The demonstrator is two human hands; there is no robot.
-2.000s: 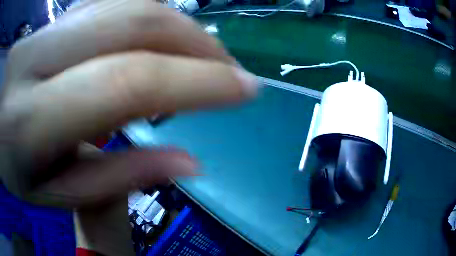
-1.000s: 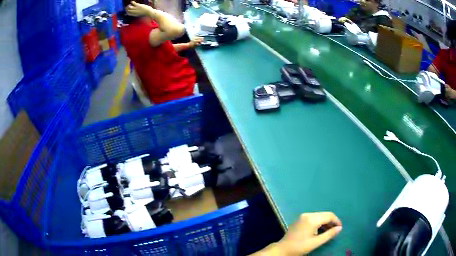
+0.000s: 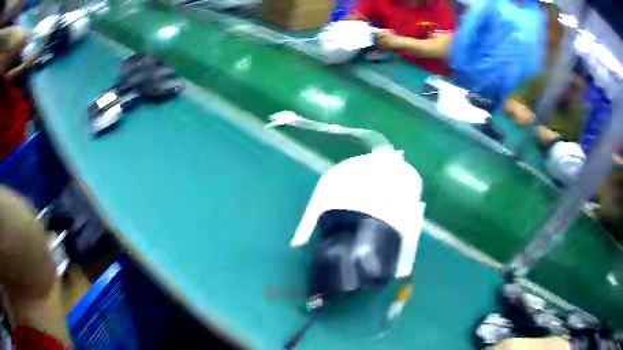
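A dome camera unit (image 3: 372, 184) lies on the teal bench, its white body toward the conveyor and its black head (image 3: 355, 253) toward me. Its white tail cable (image 3: 328, 128) runs back to the left. A thin tool with a yellow part (image 3: 401, 299) lies beside the head. My left hand (image 3: 24, 246) is large, blurred and cut off at the left edge, with a red cuff below it; its fingers cannot be made out. A skin-coloured patch at the bottom right edge, probably my right hand (image 3: 540, 343), is by dark and silvery parts. Neither hand touches the unit.
Loose black panels (image 3: 147, 78) lie at the bench's far left. Dark and silvery parts (image 3: 519, 314) sit at the lower right, near a slanting grey post (image 3: 570, 195). The green conveyor (image 3: 321, 99) runs behind the unit. People handle white units across it. A blue crate (image 3: 102, 301) stands below left.
The view has swung right, so the unit now shows near the middle. My left hand has left the bench's near edge and shows at the left. The lower-right parts have come into view.
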